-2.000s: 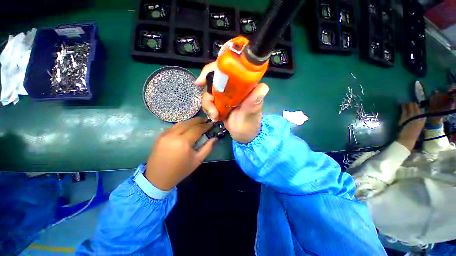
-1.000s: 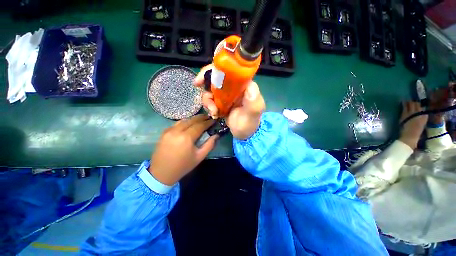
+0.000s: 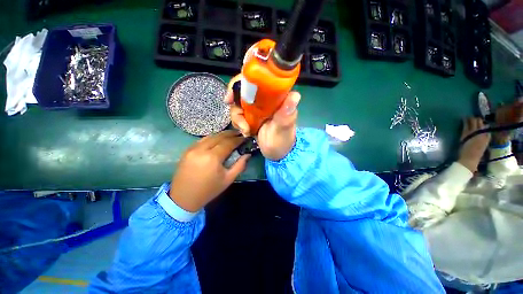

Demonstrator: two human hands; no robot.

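My right hand (image 3: 278, 129) grips an orange electric screwdriver (image 3: 265, 86) with a white label and a thick black cord rising from its top. My left hand (image 3: 202, 167) holds a small black unit (image 3: 248, 147) between fingertips and thumb at the bench's front edge. The screwdriver's lower end points down at the unit; its tip is hidden behind my hands. A round dish (image 3: 199, 104) of small silvery screws lies just behind my left hand. A black pocketed tray (image 3: 192, 58) holding units lies at the back, partly covered by the screwdriver.
A dark blue bin (image 3: 112, 72) of metal parts stands left, beside white cloth (image 3: 23, 72). A white scrap (image 3: 339, 132) lies right of my right hand. Scattered metal pins (image 3: 421, 139) lie farther right, near another person's hands (image 3: 473, 140). More black trays (image 3: 385, 54) lie at the back right.
The screwdriver has tilted more upright and moved slightly left at its top since the earliest frame. Both hands keep nearly the same place and hold. The view has shifted slightly.
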